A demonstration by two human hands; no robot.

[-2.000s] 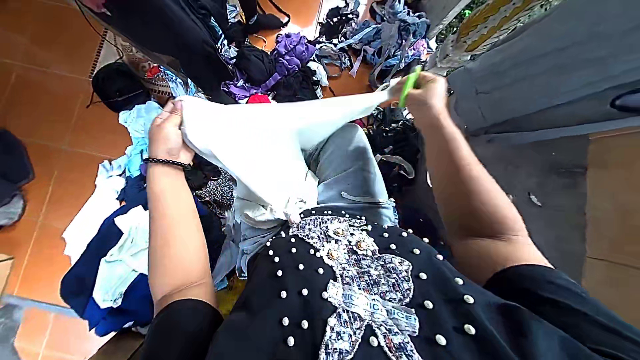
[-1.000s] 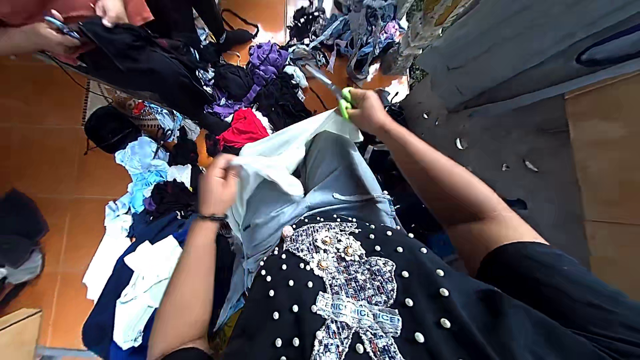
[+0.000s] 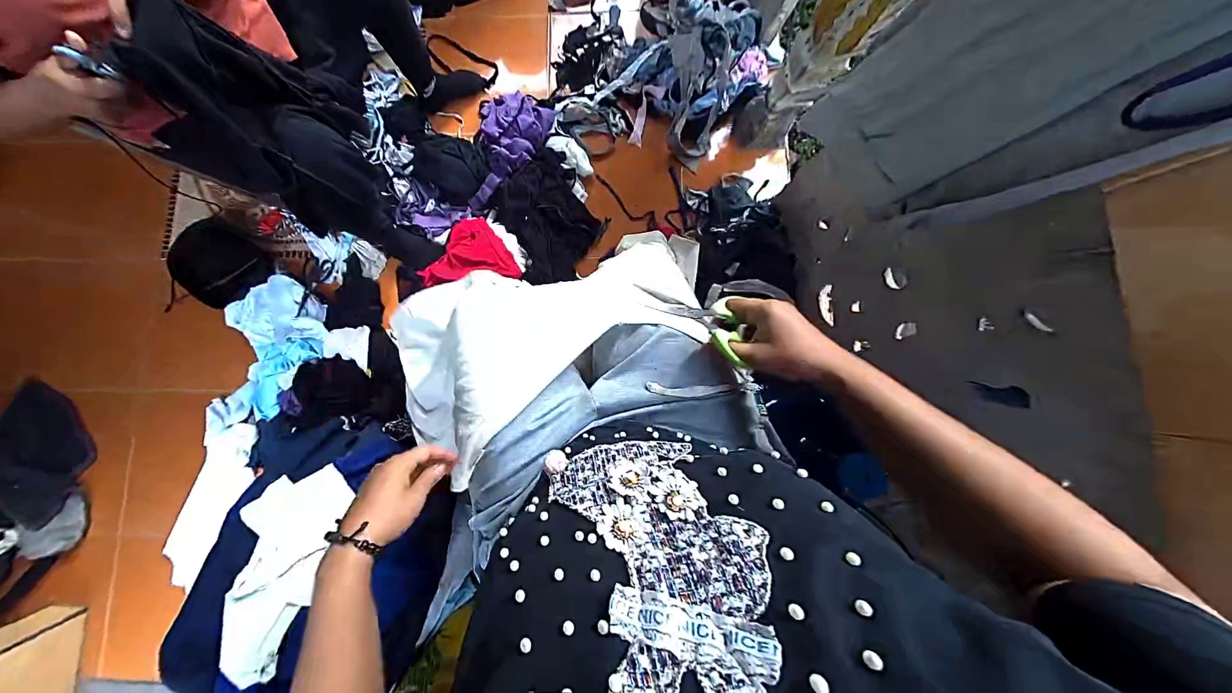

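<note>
White cloth (image 3: 525,332) lies spread over my lap, on the light-blue jeans (image 3: 664,371). My right hand (image 3: 784,339) grips the green handles of a pair of scissors (image 3: 728,332), whose blades point left at the cloth's right edge; the tips are hard to make out against the white. Beside the lower left edge of the cloth is my left hand (image 3: 409,489), fingers slightly curled and thumb apart, with nothing held in it. Whether its fingertips touch the cloth I cannot tell.
Another person's hand (image 3: 82,87) holds scissors by black cloth (image 3: 241,106) at upper left. Piles of purple cloth (image 3: 515,130), red cloth (image 3: 474,252) and blue cloth (image 3: 279,322) cover the tiled floor. A cardboard piece (image 3: 1179,385) stands at right.
The white cloth, bunched in my left hand a second ago, now lies spread on my lap, and that hand has let go. The scissors have come down to the cloth's right edge.
</note>
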